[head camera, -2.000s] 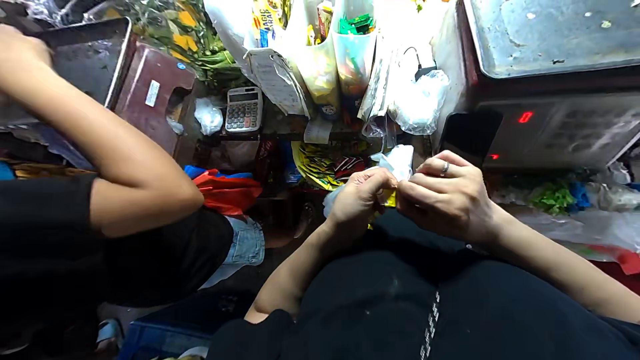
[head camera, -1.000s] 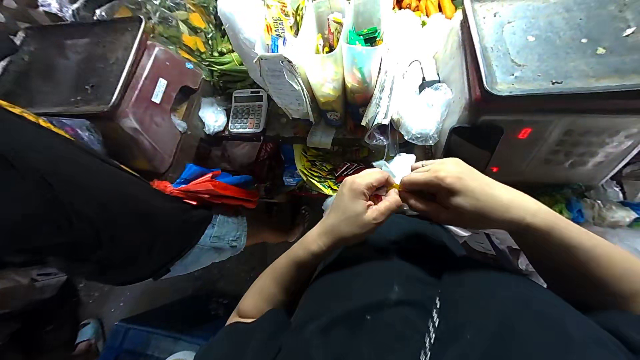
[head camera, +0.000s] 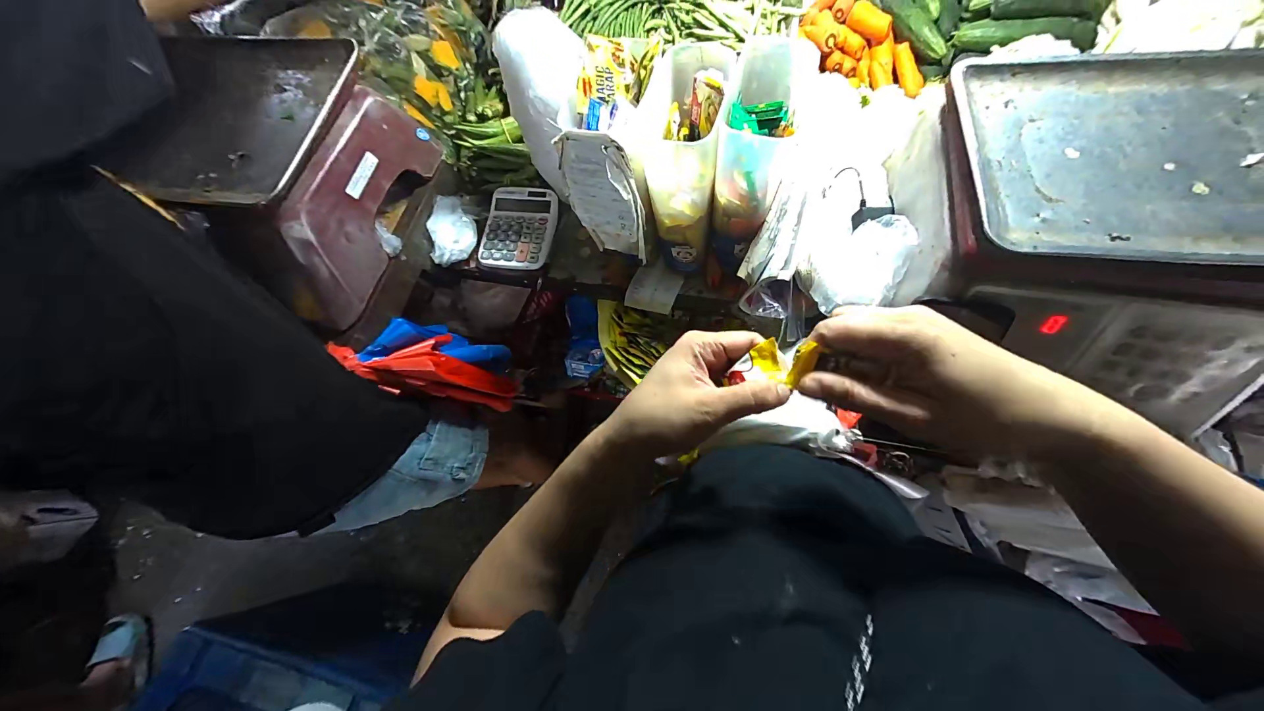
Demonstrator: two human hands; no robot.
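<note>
My left hand (head camera: 696,388) pinches one side of a small yellow wrapper (head camera: 768,359) between thumb and fingers. On its other side, my right hand (head camera: 904,370) grips the wrapper too, the two hands almost touching. Some white and red shows in the wrapper between them; what it holds cannot be told. Just below the hands lies a white plastic bag (head camera: 780,431), partly hidden by them. Beyond the hands stand clear plastic containers (head camera: 681,188) with colourful packets, and a knotted white plastic bag (head camera: 864,265).
A calculator (head camera: 518,229) lies left of the containers. Weighing scales with metal trays stand at right (head camera: 1116,153) and left (head camera: 237,118). Carrots (head camera: 864,44) and cucumbers (head camera: 1027,30) are at the back. A person in black (head camera: 168,326) is close on my left, beside red and blue plastic bags (head camera: 434,365).
The person on my left has shifted; the bare arm over the left scale two seconds ago has moved away. More of the yellow wrapper now shows between my hands.
</note>
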